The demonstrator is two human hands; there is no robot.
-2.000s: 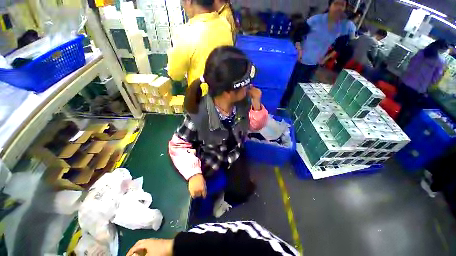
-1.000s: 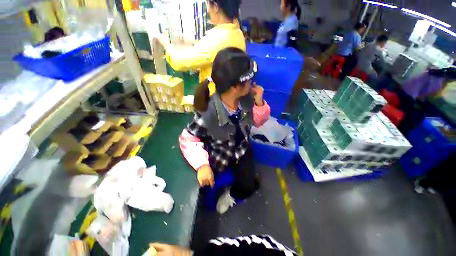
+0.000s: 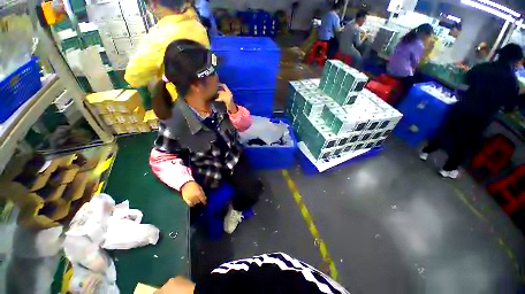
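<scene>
My right hand [image 3: 177, 285] shows at the bottom edge, cut off by the frame, below a black sleeve with white stripes. A small pale yellow piece [image 3: 145, 288], likely part of a carton, shows at its fingertips; the grip is mostly hidden. My left hand is not in view. A heap of crumpled white plastic bags [image 3: 109, 229] lies on the green belt [image 3: 141, 201]. Open brown cartons [image 3: 54, 186] stand nested at the far left, beside yellow-and-black tape.
A seated person [image 3: 201, 132] is beside the belt. Yellow cartons [image 3: 121, 109] are stacked at its far end. A blue basket [image 3: 20, 89] sits on the left shelf. Green-and-white boxes [image 3: 345, 120], a blue crate [image 3: 270, 154] and red stools [image 3: 492, 158] stand on the floor.
The view has turned to the right, so the belt, bags and seated person appear further left. A person in dark clothing now shows fully at the right. The pale yellow piece still shows by my right hand.
</scene>
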